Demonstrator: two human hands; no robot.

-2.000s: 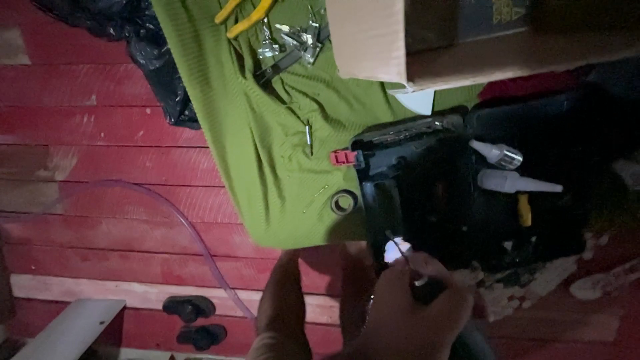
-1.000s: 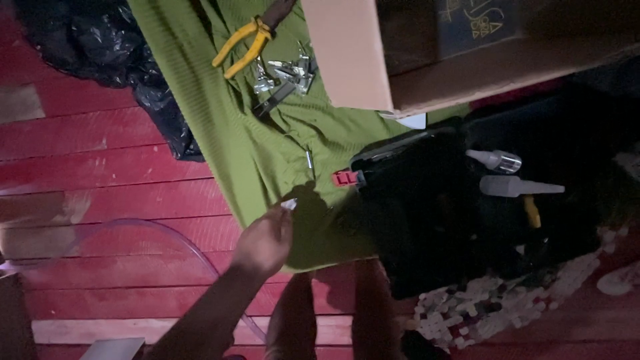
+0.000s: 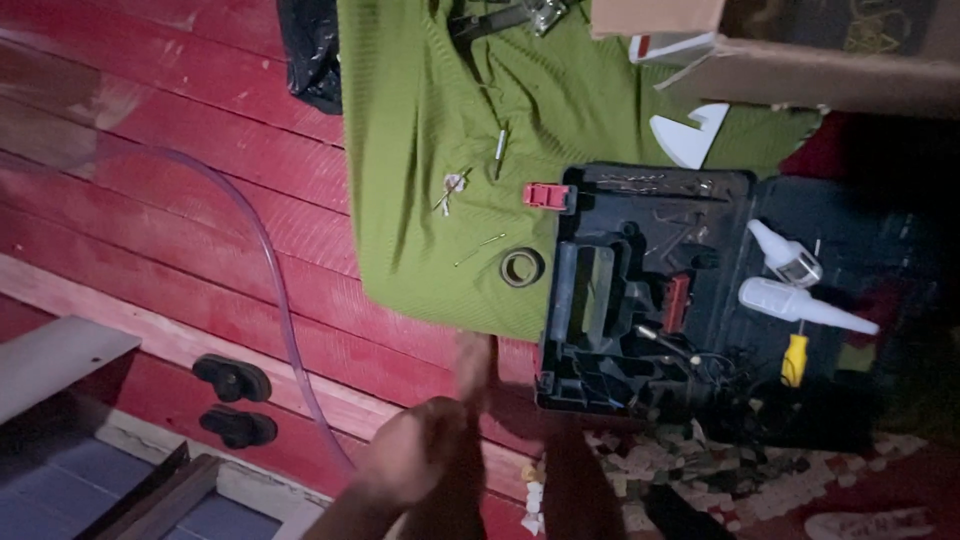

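Note:
My left hand (image 3: 409, 450) is at the lower middle, blurred and with its fingers curled, above the red boards and beside my legs; whether it holds anything is unclear. My right hand is out of view. On the green ribbed cloth (image 3: 420, 262) lie a thin bit with a crumpled white scrap (image 3: 452, 189), a metal bit (image 3: 500, 154), another thin bit (image 3: 480, 250) and a roll of tape (image 3: 522, 267). Right of them, an open black tool case (image 3: 566, 176) holds drill bits, a red part (image 3: 676, 302), two white nozzle bottles (image 3: 784, 300) and a yellow-handled screwdriver (image 3: 794, 360).
A cardboard box (image 3: 832, 79) stands at the upper right, near a white cut piece (image 3: 694, 136). A black plastic bag (image 3: 313, 56) is at the top. A clear hose (image 3: 274, 277) curves over the red floorboards (image 3: 195, 225). Black sandals (image 3: 232, 379) lie at the lower left.
My left hand has drawn back from the cloth toward my legs. The white scrap, in my fingers a second ago, now lies on the cloth with a thin bit. The view has shifted.

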